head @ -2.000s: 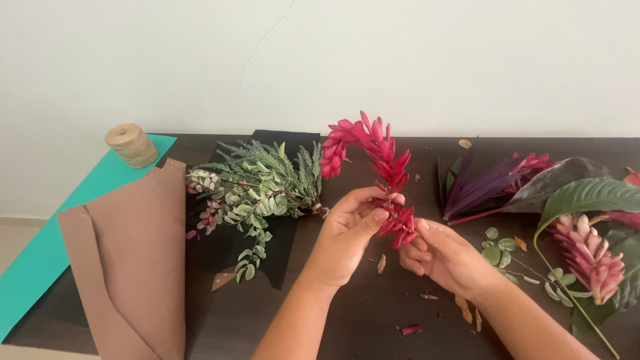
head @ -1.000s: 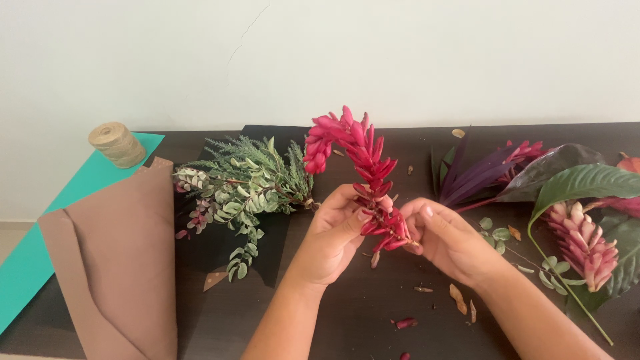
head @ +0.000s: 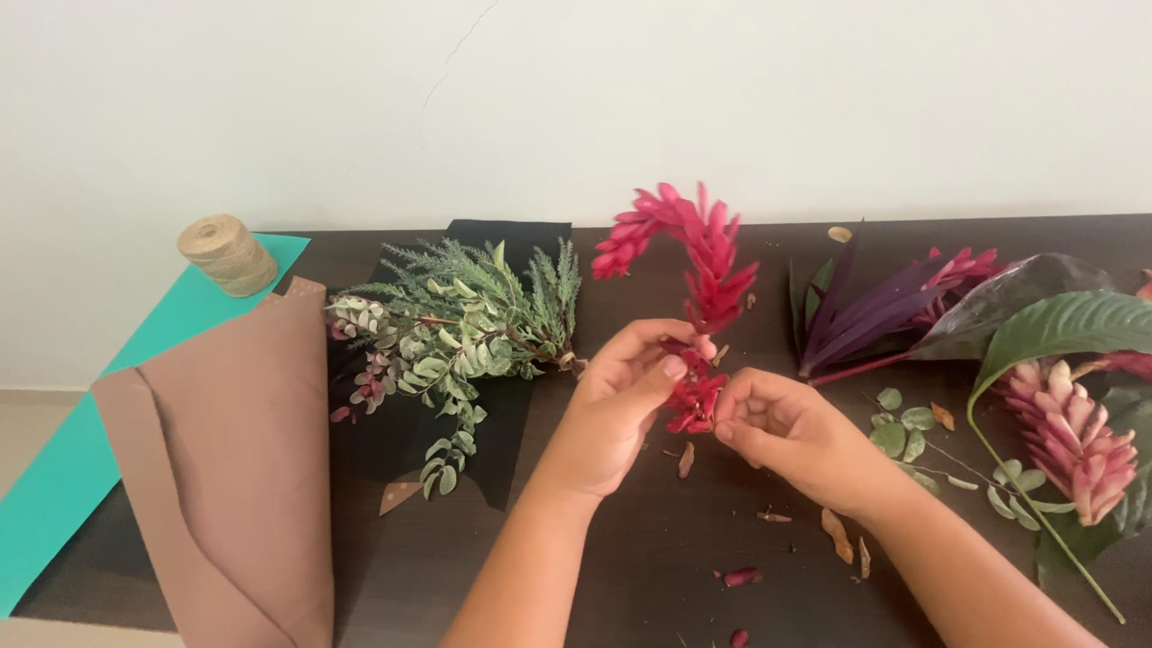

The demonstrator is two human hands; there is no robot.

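A curved red ginger flower (head: 715,270) is held up over the dark table, its tip bending to the left. My left hand (head: 634,396) is closed around its lower part, thumb and fingers pinching the stalk. At the flower's bottom end, my right hand (head: 778,423) has thumb and forefinger together at the edge of the lowest red bracts; whether they pinch one cannot be told. Left of the hands lies a tied bunch of green and variegated foliage (head: 459,342) on black paper (head: 504,441).
Brown wrapping paper (head: 243,450), teal paper (head: 72,459) and a twine spool (head: 227,255) are at left. Purple leaves (head: 868,315), a pink ginger flower (head: 1071,441), a large green leaf (head: 1062,328) and a leafy sprig (head: 913,432) lie at right. Dry scraps (head: 835,535) and fallen bracts (head: 742,576) dot the table.
The right fingers have shifted down to the flower's lowest bracts. Another fallen red bract shows near the front than two seconds ago. The left hand still holds the flower.
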